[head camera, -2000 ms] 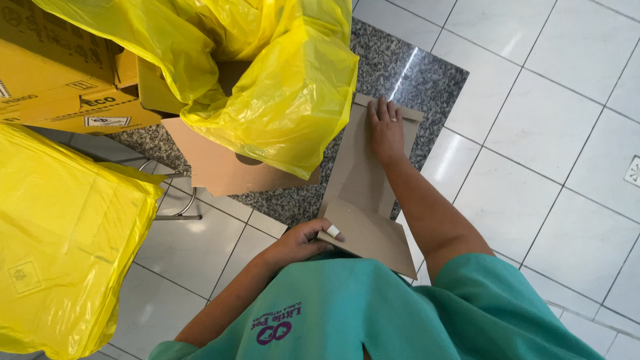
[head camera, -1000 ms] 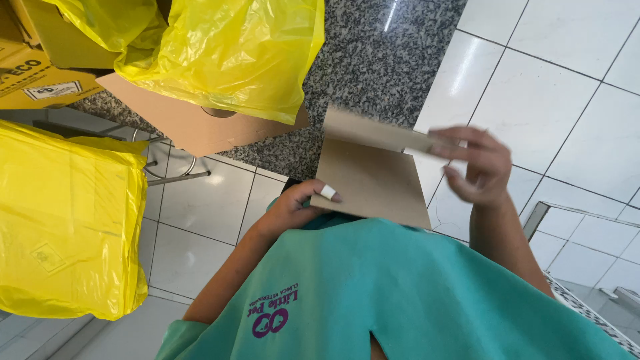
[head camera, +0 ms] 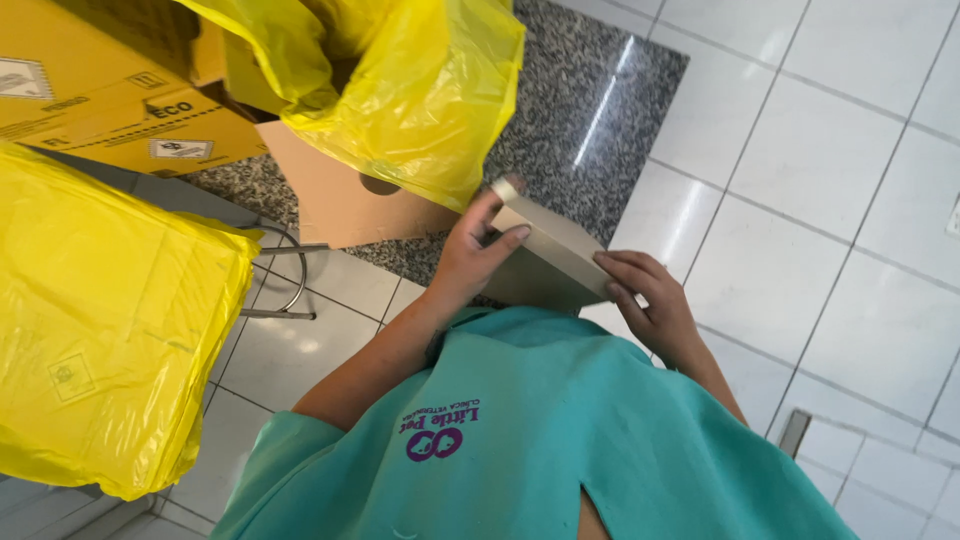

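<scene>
A folded piece of grey-brown cardboard [head camera: 551,262] is between my hands, just in front of my teal top and over the edge of a granite counter. My left hand [head camera: 480,244] grips its left end, thumb on the near face and fingers at the top corner. At the right end, my right hand [head camera: 649,296] pinches the folded edge between thumb and fingers. Above my left hand, a yellow plastic bag [head camera: 420,97] drapes over an open box, with a tan cardboard flap [head camera: 337,195] below it.
The speckled granite counter [head camera: 577,120] extends beyond the cardboard. Yellow printed cardboard boxes [head camera: 112,112] stand at the upper left. A stack wrapped in yellow plastic [head camera: 112,322] lies at the left, near a metal-framed stool [head camera: 300,277]. White floor tiles surround the counter.
The cardboard, laid long on the counter two seconds ago, is now folded over and held up in both hands. My right hand has come back to its right end; my left hand has moved up its left end.
</scene>
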